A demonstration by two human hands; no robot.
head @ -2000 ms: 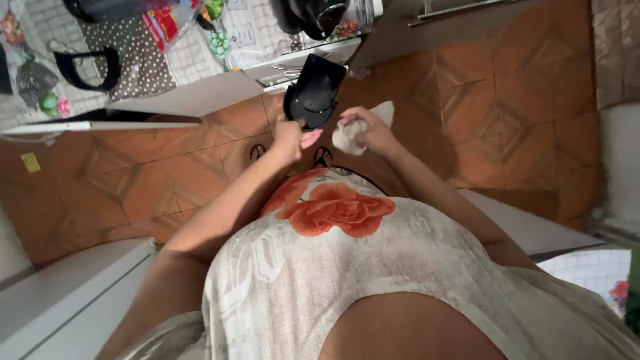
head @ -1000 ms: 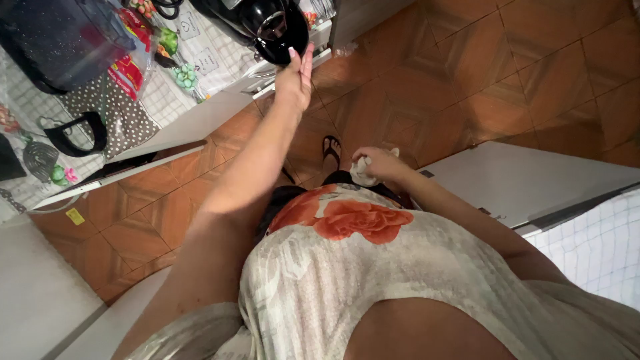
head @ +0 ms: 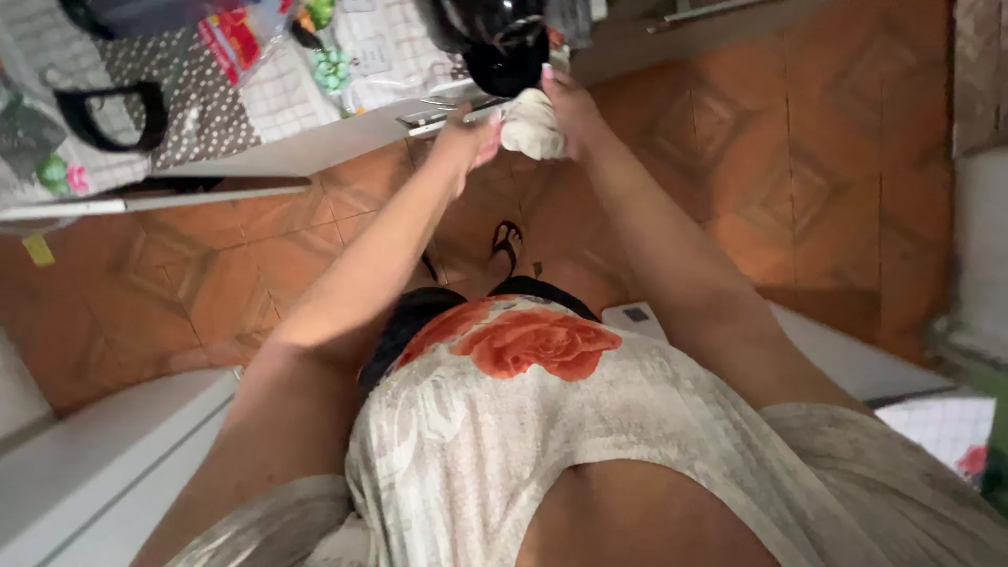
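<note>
A glossy black appliance, whose exact kind I cannot tell, stands at the counter's right end. A crumpled whitish cloth is bunched just below its front. My right hand holds the cloth from the right, its fingertips close to the black front. My left hand is at the cloth's left side, its fingers partly spread; whether it touches the cloth is unclear. The palm side of both hands is partly hidden.
On the counter lie a polka-dot cloth, a black handle-shaped item, a red packet and small artificial succulents. The counter's white front borders the tiled floor. White furniture stands at the lower left.
The black piece held by my left hand two seconds ago is out of that hand. My right hand has moved with the cloth from near my body up to the appliance; my left has drawn back from it.
</note>
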